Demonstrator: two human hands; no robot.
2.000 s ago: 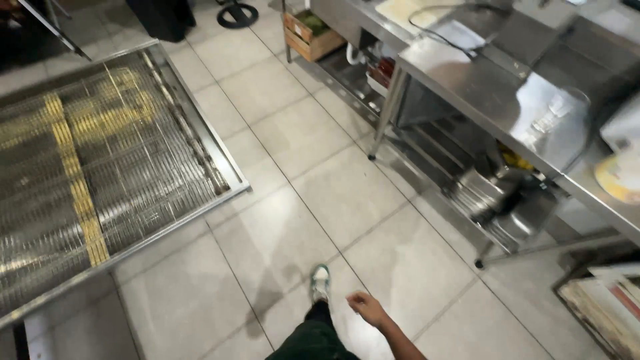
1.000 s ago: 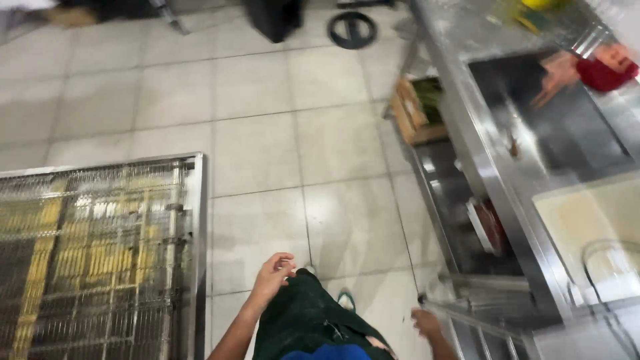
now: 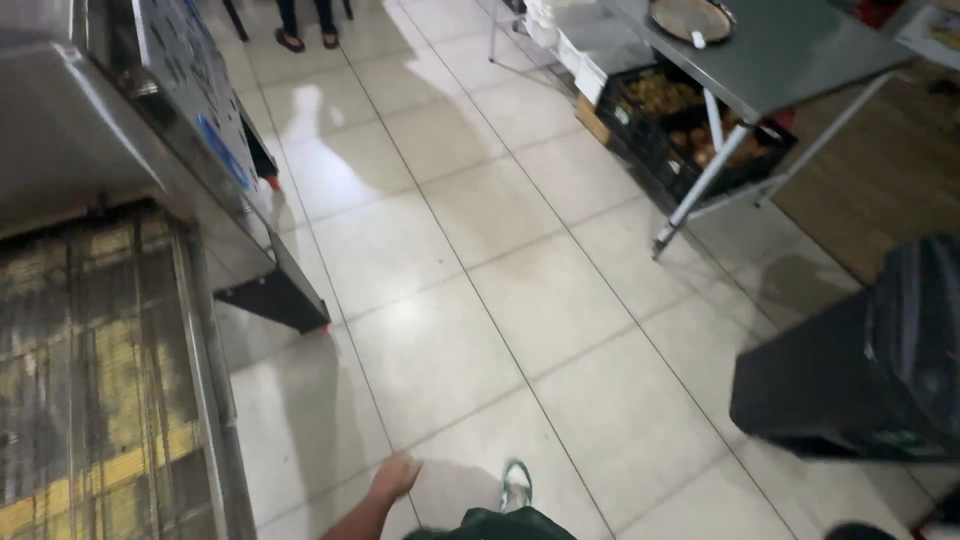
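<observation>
My left hand (image 3: pixel 397 474) hangs low at the bottom centre, over the tiled floor, touching nothing that I can see. It is blurred, so whether its fingers are apart or closed is unclear. Just right of it show the toe of my shoe (image 3: pixel 517 484) and my dark green garment (image 3: pixel 495 525). My right hand is outside the view. Nearest on the left is a metal wire conveyor belt (image 3: pixel 112 420) with yellow patches, edged by a metal rail (image 3: pixel 214 390).
A steel machine housing (image 3: pixel 90 127) stands on the left. At right are a metal table (image 3: pixel 780 52) with a round tray (image 3: pixel 690 19), black crates (image 3: pixel 652 161) of produce beneath, and a dark bin (image 3: pixel 847 360). A person's legs (image 3: pixel 306 19) stand at the far top.
The view has swung widely to another part of the room. My right hand, visible one second ago, has left the picture. The steel sink counter is out of view.
</observation>
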